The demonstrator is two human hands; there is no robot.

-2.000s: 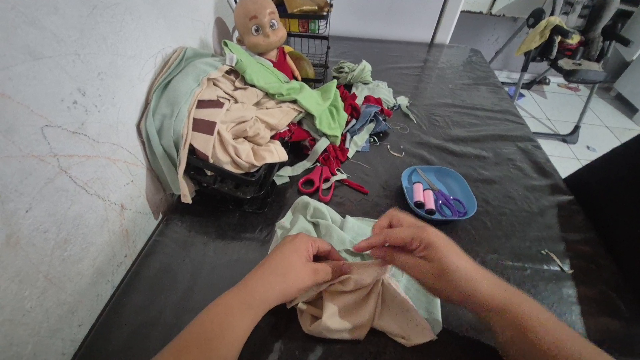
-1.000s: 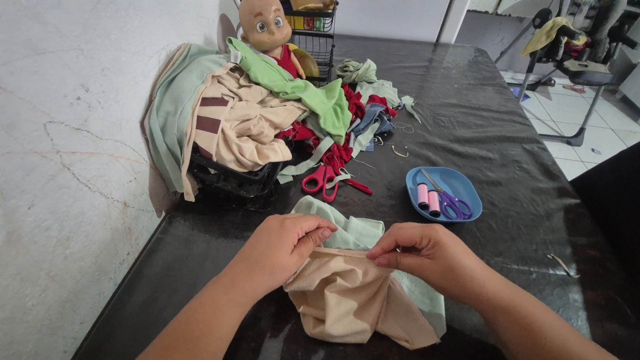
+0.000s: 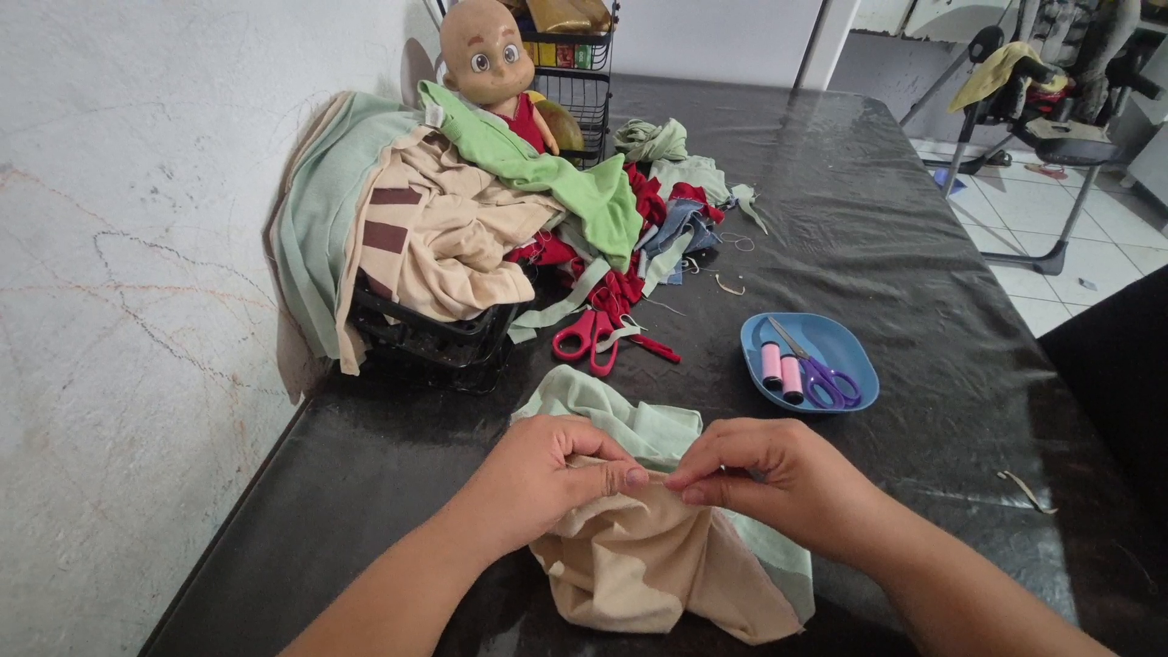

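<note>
My left hand (image 3: 566, 474) pinches the upper edge of a beige cloth (image 3: 639, 557) between thumb and fingers. Close to its right, my right hand (image 3: 757, 465) pinches the same edge, the fingertips of both hands nearly meeting. Pale green cloth (image 3: 611, 411) lies behind the beige one and shows again at its lower right. Whether a needle is between the fingers cannot be told. Beyond my right hand, a blue plastic dish (image 3: 821, 328) holds purple-handled scissors (image 3: 829, 383) and two pink thread spools (image 3: 772, 363).
Red-handled scissors (image 3: 589, 339) lie beyond the cloth. At the left, a black basket (image 3: 438, 338) piled with beige and green fabric stands against the wall. Red, green and denim scraps (image 3: 680, 228) lie behind it, near a doll (image 3: 488, 55) and a wire rack (image 3: 584, 96).
My hands were apart along the beige cloth's edge one second ago; now their fingertips are close together. Two seconds ago my right hand was raised slightly above the cloth.
</note>
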